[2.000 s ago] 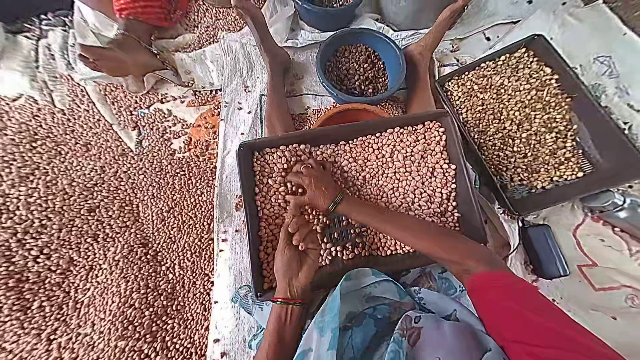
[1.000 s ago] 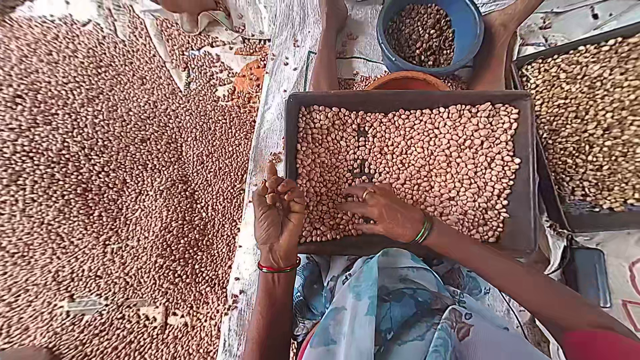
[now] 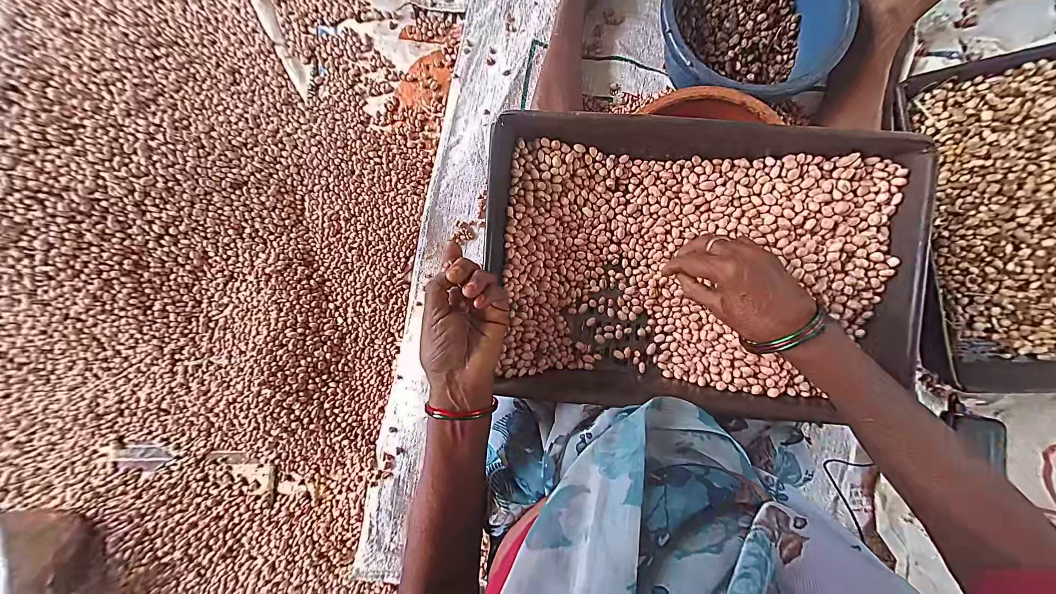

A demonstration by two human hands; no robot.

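A dark rectangular tray (image 3: 895, 330) lies across my lap, spread with pinkish-brown nuts or seeds (image 3: 742, 198); a gap near its lower middle shows the tray's bottom. My right hand (image 3: 738, 285), with a ring and green bangles, is over the tray with fingers bent down at the nuts; whether anything is between the fingertips cannot be told. Just outside the tray's left edge, my left hand (image 3: 466, 322) is palm up with curled fingers, wearing red and green bangles. Small pieces show at its fingers, but what they are is unclear.
A large heap of similar nuts (image 3: 206, 247) covers the floor at left, beside a white woven sheet (image 3: 450, 165). Beyond the tray are an orange bowl (image 3: 709, 103) and a blue tub (image 3: 676, 49) of darker nuts. Another tray (image 3: 990, 375) of paler pieces lies at right.
Two seconds ago both hands were together over the tray; my left hand has moved left, out past the tray's edge. My right hand remains over the nuts. The view has shifted.
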